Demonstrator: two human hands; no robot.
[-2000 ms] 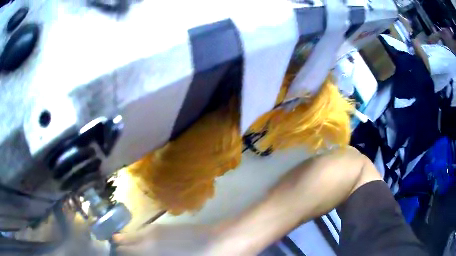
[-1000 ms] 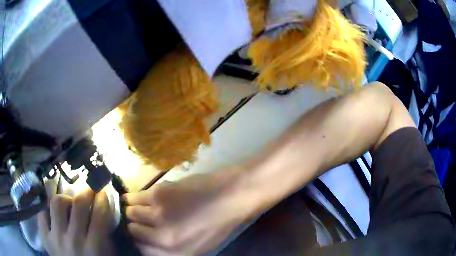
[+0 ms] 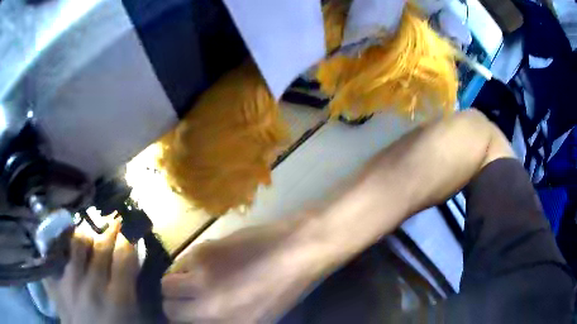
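Note:
The white sewing machine head (image 3: 95, 95) fills the upper left, with dark metal fittings and a silvery knob (image 3: 54, 231) at its end. My left hand (image 3: 95, 272) is at the lower left, blurred, its fingertips at the brightly lit needle area. My right hand (image 3: 196, 278) is just right of it, fingers bent. Dark cloth (image 3: 150, 272) lies between the two hands; white cloth beside my left hand is mostly hidden. I cannot tell whether either hand grips the cloth.
Two yellow-orange fluffy bundles (image 3: 221, 145) hang under the arm, over the pale machine bed (image 3: 297, 183) with its dark seam. Dark loops lie behind them. Striped pieces (image 3: 433, 240) show below my right forearm. Dark and white cloth (image 3: 547, 95) and something blue are at the far right.
Since the first frame the view has tilted down and both hands have come into view at the needle area. Since the second, the view has shifted slightly and my right hand's fingers are more bent.

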